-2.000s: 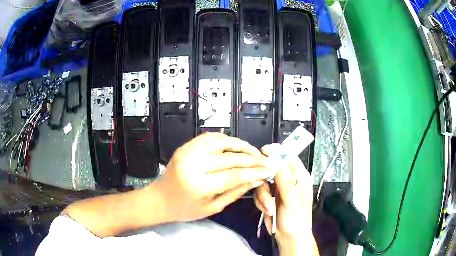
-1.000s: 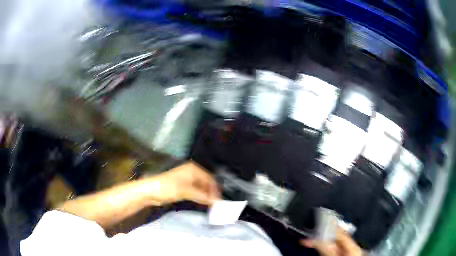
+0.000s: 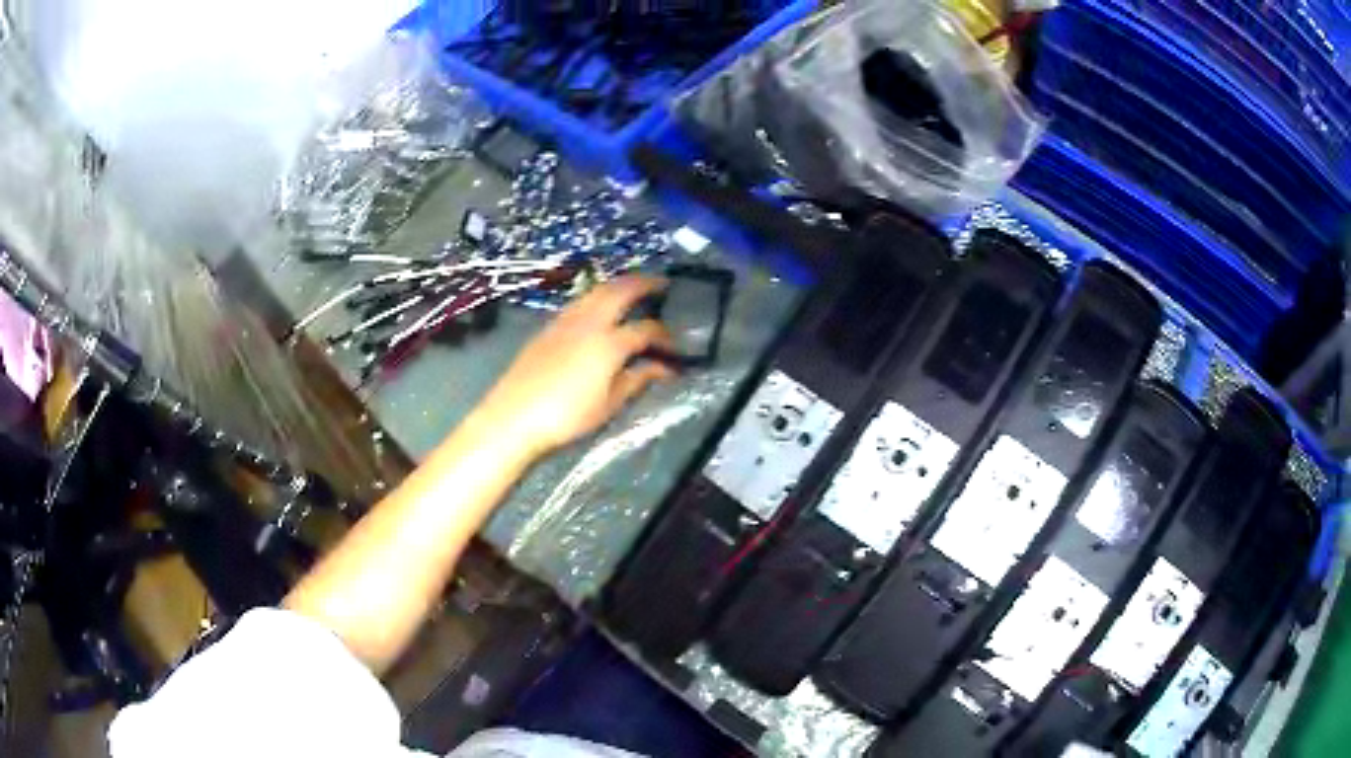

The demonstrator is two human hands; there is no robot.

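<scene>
My left hand (image 3: 578,363) is over the left part of the bench, its fingers apart at the left edge of a small black rectangular frame (image 3: 722,314). The frame lies on the bench; I see no grip on it. My right hand is not in view. Several long black panels (image 3: 830,615) lie side by side at the right. Each has a silver-white plate (image 3: 774,441) in its middle, and thin red wires show beside some plates.
Wire harnesses (image 3: 445,296) and small shiny parts (image 3: 571,222) lie beyond my left hand. A blue bin (image 3: 622,126) holds dark parts. A clear plastic bag (image 3: 963,156) and stacked blue crates (image 3: 1171,148) are behind the panels.
The view has swung left. My left hand has moved out to the black frame and no longer holds the white piece. My right hand, which held a pale piece, has left the picture.
</scene>
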